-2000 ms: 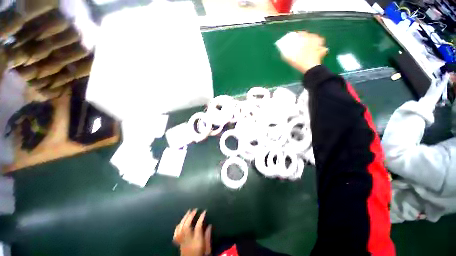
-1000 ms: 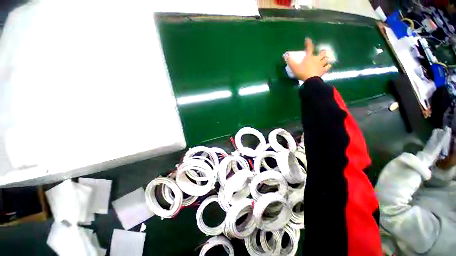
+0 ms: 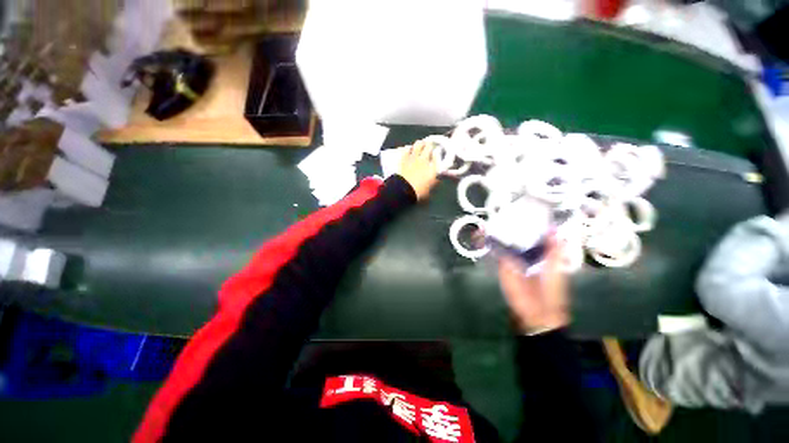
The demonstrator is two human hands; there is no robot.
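Note:
A heap of white coiled cables (image 3: 474, 193) lies on the dark green bench. My right hand (image 3: 536, 290), blurred, holds a small white unit (image 3: 522, 223) with a dark lower side over the near part of the heap. My left hand (image 3: 419, 169) is at the heap's left edge, its fingertips against a cable coil (image 3: 441, 154); whether they grip it I cannot tell. White folded leaflets (image 3: 332, 171) lie loosely left of that hand, and one is partly behind it.
A large white block (image 3: 394, 60) stands behind the leaflets. A black tray (image 3: 283, 91) and a black cable bundle (image 3: 177, 82) lie on a brown board (image 3: 223, 121). Open cartons (image 3: 82, 156) are at far left, closed cartons (image 3: 39, 266) at the left edge. A person's grey sleeve (image 3: 748, 281) is at right.
My right hand has come back from the far green surface to the coils, with a white unit in it. My left hand, out of view one second ago, is now at the coils' left edge.

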